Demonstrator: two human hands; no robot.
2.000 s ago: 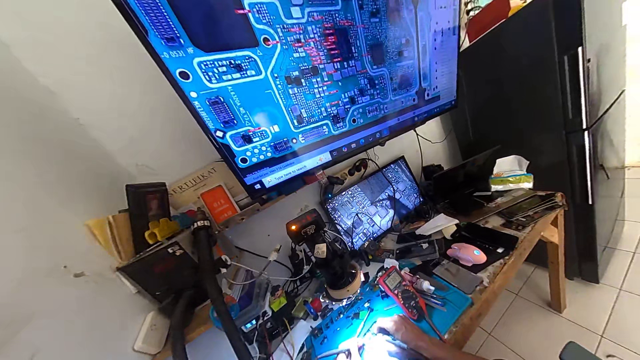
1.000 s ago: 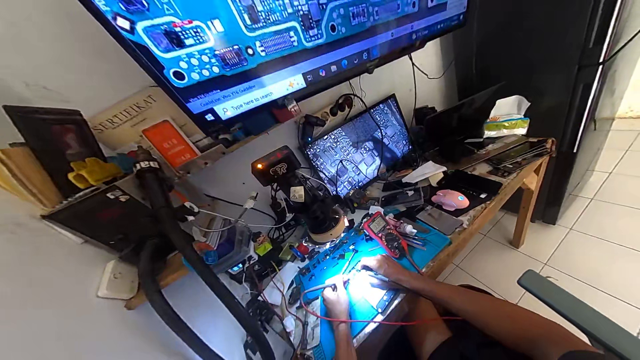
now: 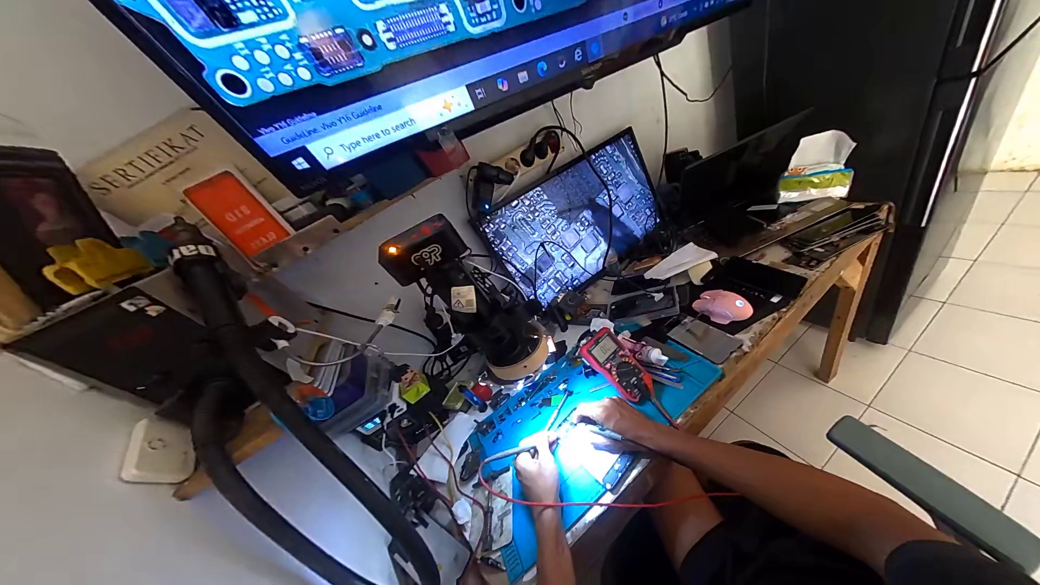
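My left hand (image 3: 537, 471) is closed around a slim probe or pen-like tool (image 3: 512, 452) over the blue work mat (image 3: 585, 496). My right hand (image 3: 613, 420) holds another slim tool (image 3: 603, 432), possibly a probe, to the right of it. Both hands lean over a brightly lit patch where the work piece is washed out by glare. A red lead (image 3: 601, 504) loops from near my left hand across both forearms. The red digital multimeter (image 3: 617, 364) lies on the mat beyond my right hand. A microscope (image 3: 508, 345) stands behind the mat.
A monitor (image 3: 573, 215) showing a magnified circuit board stands behind; a large screen (image 3: 422, 73) hangs above. A black hose (image 3: 301, 422) arches at left. Tangled wires (image 3: 439, 443) lie left of the mat. A pink mouse (image 3: 723, 306) sits at right, near a chair armrest (image 3: 926, 487).
The view has shifted since two seconds ago, bringing both hands and forearms in. The hands look much as they did one second ago. The picture on the large screen has changed.
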